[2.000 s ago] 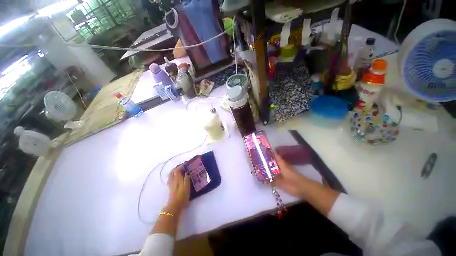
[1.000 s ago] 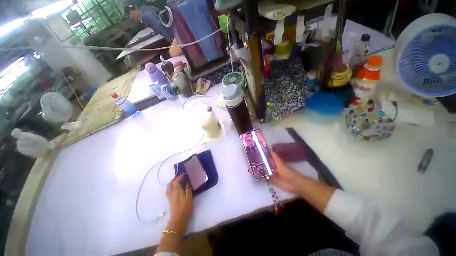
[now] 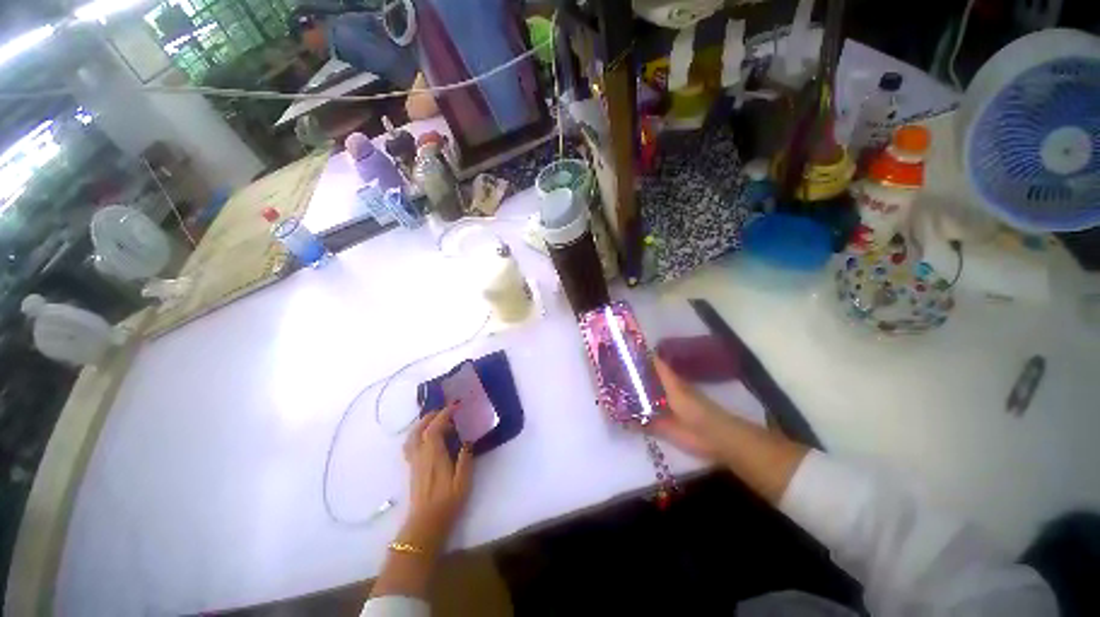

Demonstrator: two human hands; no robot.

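Note:
My right hand [image 3: 697,419] holds a smartphone [image 3: 624,364] with a pink, glittery surface and a bright streak of glare; a beaded strap hangs from its lower end. My left hand [image 3: 437,468] rests with fingers spread at the lower left of a pinkish flat item [image 3: 472,404], fingertips touching it. I cannot tell if it is a second phone or a card. It lies on a dark blue fabric piece [image 3: 508,393] on the white table. A white cable [image 3: 329,464] loops to the left of it.
A maroon folded item [image 3: 700,358] lies right of the phone by a dark strip [image 3: 754,376]. A dark bottle [image 3: 581,268] and cream bottle [image 3: 507,287] stand behind. Snips [image 3: 1025,385], a dotted bowl [image 3: 894,289], an orange-capped bottle [image 3: 891,188] and a fan [image 3: 1045,139] are at the right.
My left fingers have moved from the edge of the pinkish item onto its surface. That item showed a patterned face at first and now looks plain. My right hand still holds the phone.

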